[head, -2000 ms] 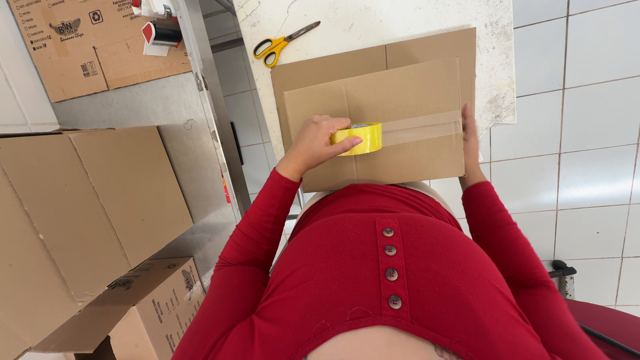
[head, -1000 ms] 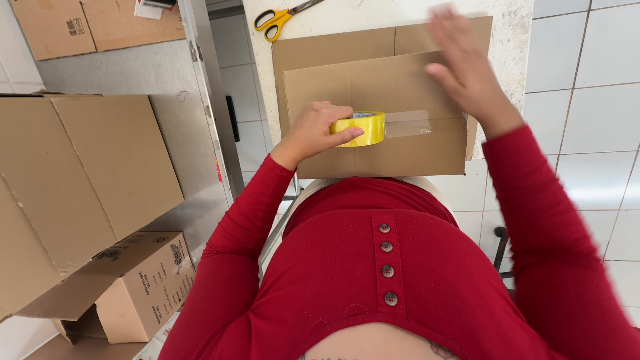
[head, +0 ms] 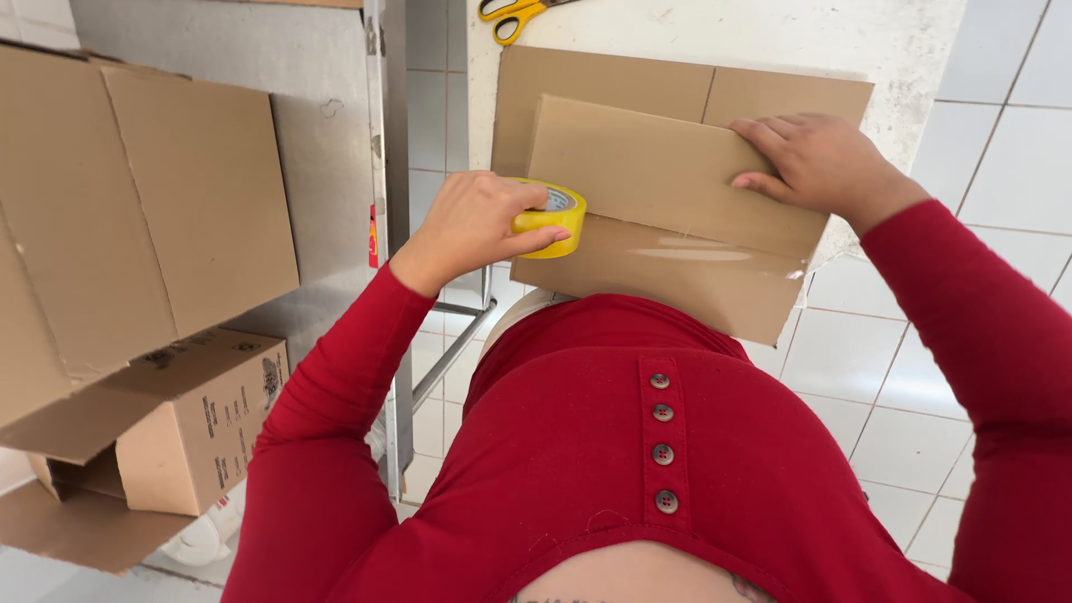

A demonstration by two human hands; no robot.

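Observation:
My left hand (head: 481, 218) grips a yellow roll of clear packing tape (head: 565, 233) at the left side of a brown cardboard box (head: 636, 163). My right hand (head: 804, 159) rests on the box's upper right part, fingertips over the edge of a raised flap, thumb on its face. A shiny strip of clear tape (head: 712, 254) runs across the cardboard near the seam, from the roll's side toward the right edge. The box lies on a white worktop, its near edge close to my body.
Yellow-handled scissors (head: 512, 18) lie on the white worktop (head: 900, 50) beyond the box. At left, a large cardboard box (head: 201, 201) rests by a metal table (head: 327, 159), with an open printed carton (head: 201, 435) below it. A metal leg frame (head: 452, 356) stands between.
My right hand has moved from the box's right edge, through the air above it, onto its upper right part. My left hand keeps hold of the tape roll. The front flap now sits tilted.

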